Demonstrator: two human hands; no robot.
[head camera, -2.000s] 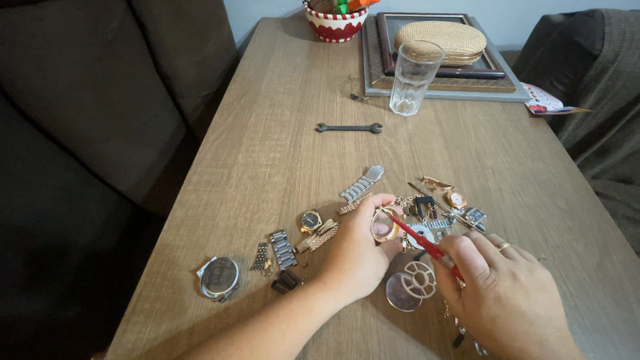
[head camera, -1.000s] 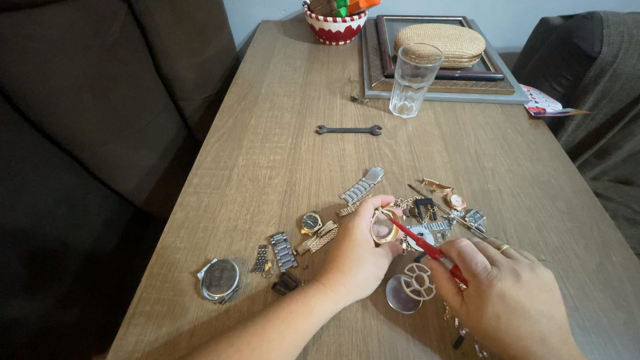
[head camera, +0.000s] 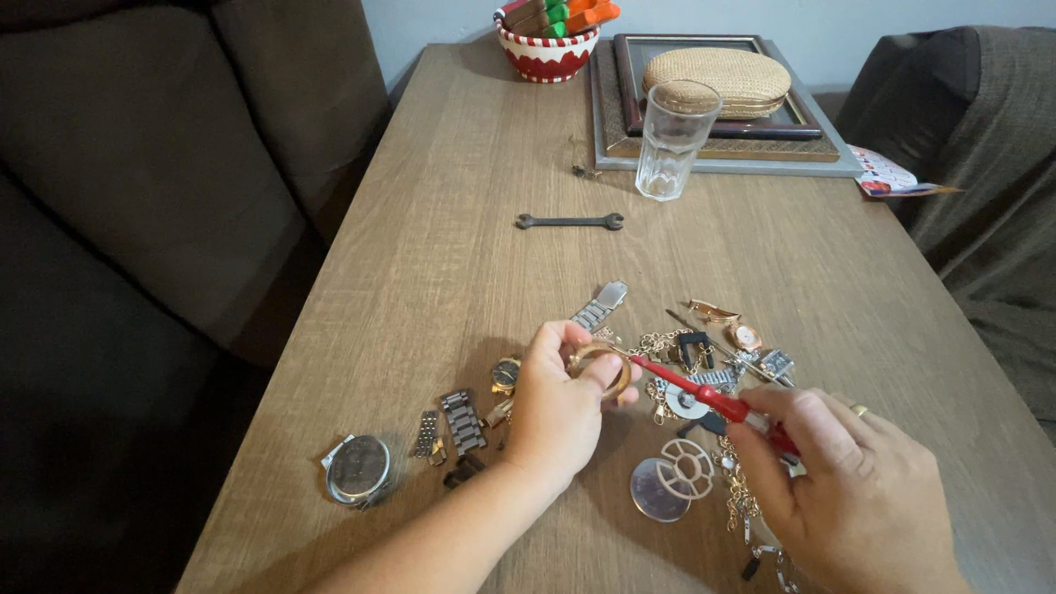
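My left hand grips a gold-coloured watch case, a ring shape held up between thumb and fingers. In my right hand, which wears a ring, is a red screwdriver; its tip is at the right upper edge of the case. Below them lie a clear round disc and a pale spoked ring, partly overlapping. Chains, small watches and a black buckle are heaped to the right. Metal bracelet pieces and a gold watch lie left of my left hand.
A large round watch case lies at the left. Farther back are an open-ended wrench, a drinking glass, stacked picture frames with a woven case on top, and a red-and-white bowl.
Between the earlier frames and now, my left thumb has come over the front of the watch case. The screwdriver stays at its edge.
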